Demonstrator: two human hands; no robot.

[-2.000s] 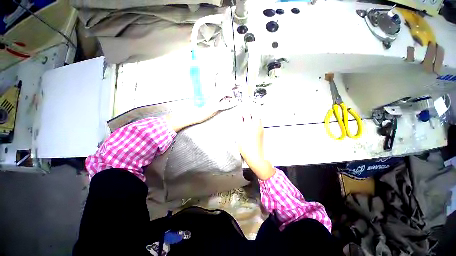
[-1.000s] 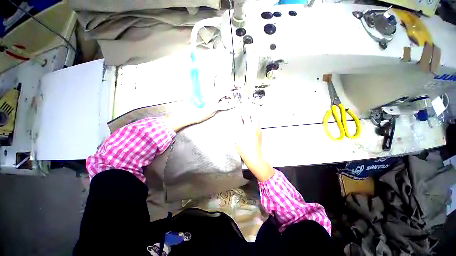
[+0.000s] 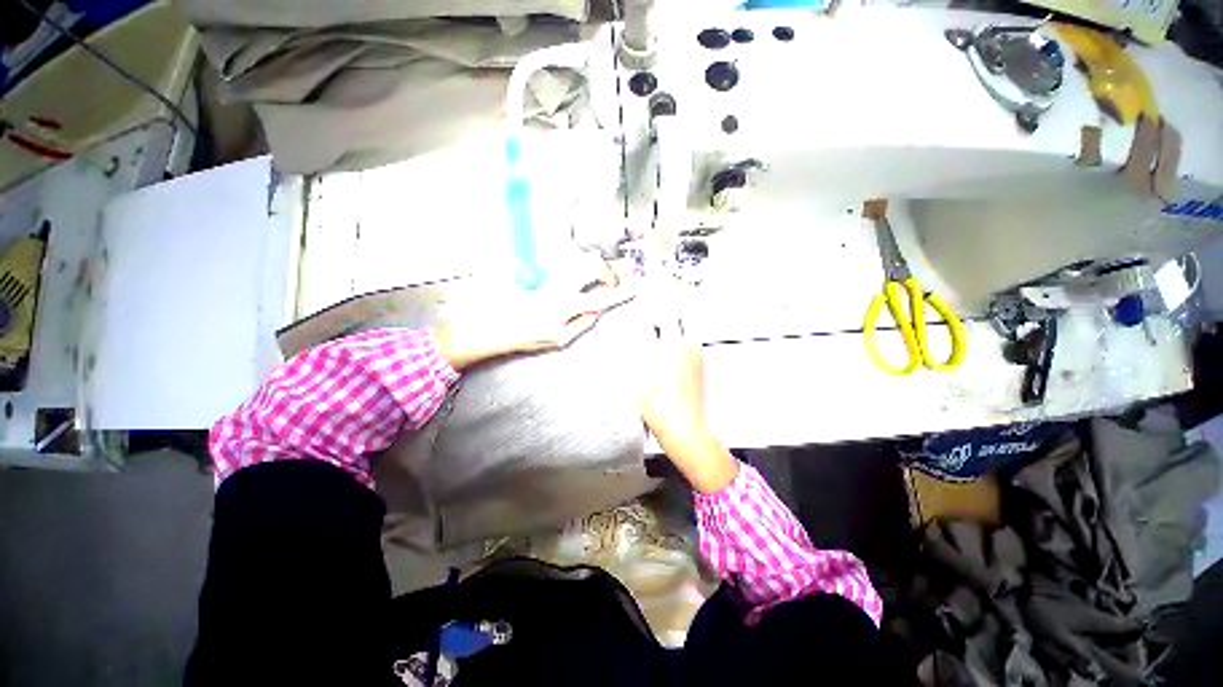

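Observation:
A grey-brown garment piece [image 3: 537,436] lies over the machine table's front edge and hangs toward my lap. My left hand [image 3: 537,325] lies flat on the cloth, fingers spread a little, left of the needle area. My right hand [image 3: 675,383] rests on the cloth's right edge just below the presser foot [image 3: 636,252]; its fingers are washed out by glare. The white sewing machine [image 3: 832,101] stands beyond and to the right. Whether the fingers pinch the cloth is hard to see.
Yellow-handled scissors [image 3: 915,326] lie right of the needle. A small black tool [image 3: 1035,360] lies further right. A light-blue strip [image 3: 520,215] stands left of the needle. Cloth is heaped at the back left [image 3: 362,94] and lower right [image 3: 1033,564]. A white board [image 3: 181,302] is at left.
My left hand has shifted slightly back to the left, and its fingers are more spread. The left sleeve and the cloth's left end moved slightly left. My right hand has barely moved.

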